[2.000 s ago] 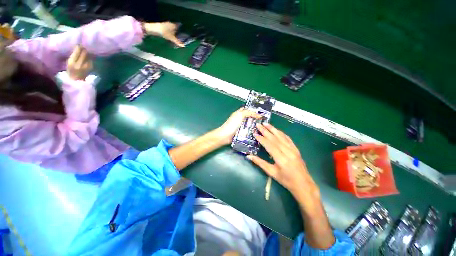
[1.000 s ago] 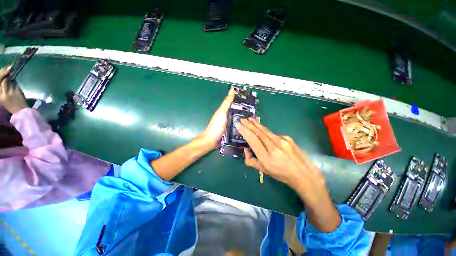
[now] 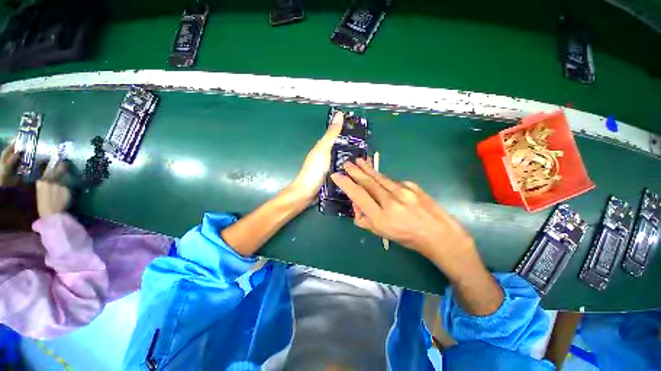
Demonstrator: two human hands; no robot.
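An open phone body [image 3: 351, 132] lies at the middle of the green bench, its board end pointing away from me. My left hand [image 3: 317, 168] holds it along its left edge, thumb near the top. My right hand [image 3: 395, 210] lies over its lower right part, fingertips on the dark battery area; the palm hides the lower right edge. A tan strip [image 3: 385, 243] shows below my right hand, and a tan piece [image 3: 376, 161] shows beside the phone's right edge. Whether they are one strip, I cannot tell.
A red box [image 3: 500, 170] of curled tan strips stands at right. Waiting phones [image 3: 606, 243] lie in a row at lower right. Another phone [image 3: 131, 124] and small black parts [image 3: 97, 161] lie at left, near a neighbour's hands [image 3: 53, 190]. A white edge [image 3: 239, 85] borders the raised strip with several phones.
The view has turned downward and right. The neighbour's arm has come back from the raised strip to the bench. My hands remain on the phone, with my right fingertips shifted slightly over the battery area.
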